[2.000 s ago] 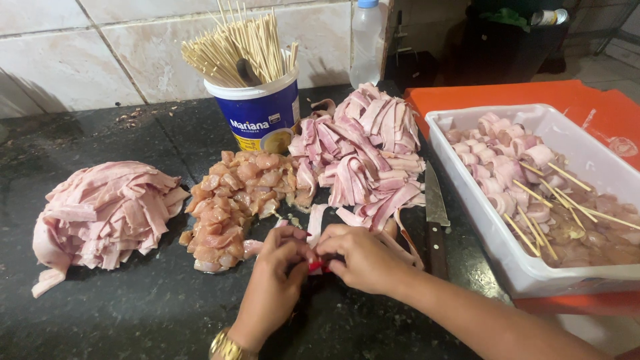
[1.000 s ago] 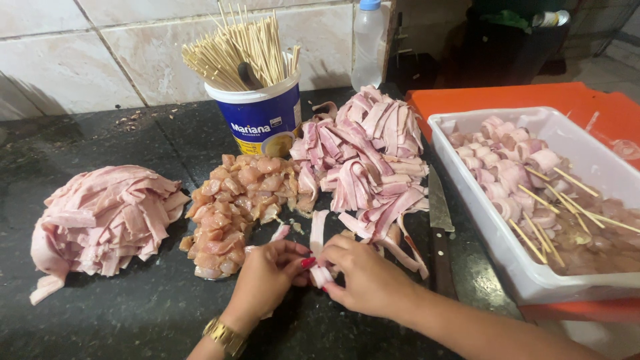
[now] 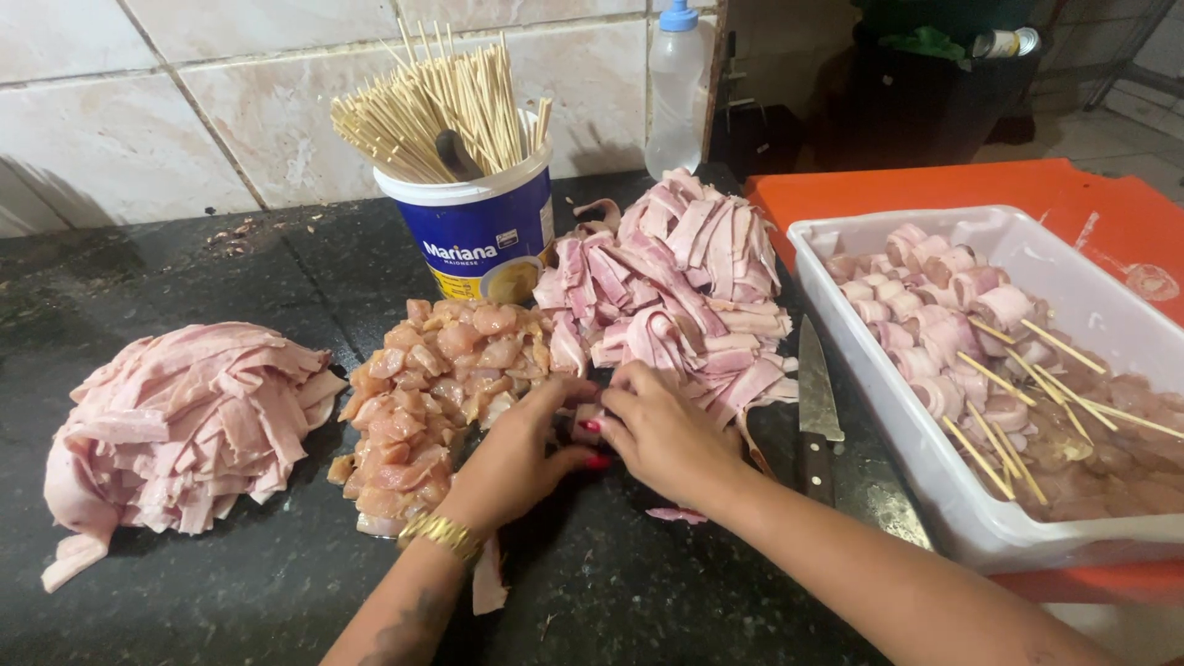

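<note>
My left hand (image 3: 523, 449) and my right hand (image 3: 661, 430) meet over the dark counter, their fingers closed around a small bacon-wrapped piece (image 3: 585, 424), partly hidden by the fingers. Raw diced chicken (image 3: 416, 416) lies just left of my left hand. Beyond my right hand is a heap of bacon strips (image 3: 684, 277). One loose strip (image 3: 488, 578) lies by my left wrist, and a scrap (image 3: 677, 514) lies under my right forearm. A paler heap of meat strips (image 3: 185, 425) is at the far left.
A knife (image 3: 816, 398) lies right of the bacon. A white plastic tub (image 3: 869, 393) holds bacon rolls on wooden skewers and pale meat, on an orange board (image 3: 971, 190). Behind stand a blue bucket (image 3: 481, 231) of wooden skewers (image 3: 453, 111) and a plastic bottle (image 3: 675, 92) against the tiled wall.
Both hands have moved forward, away from the counter's near side, toward the bacon heap. A strip end that showed between my fingers one second ago is now wrapped up close within them.
</note>
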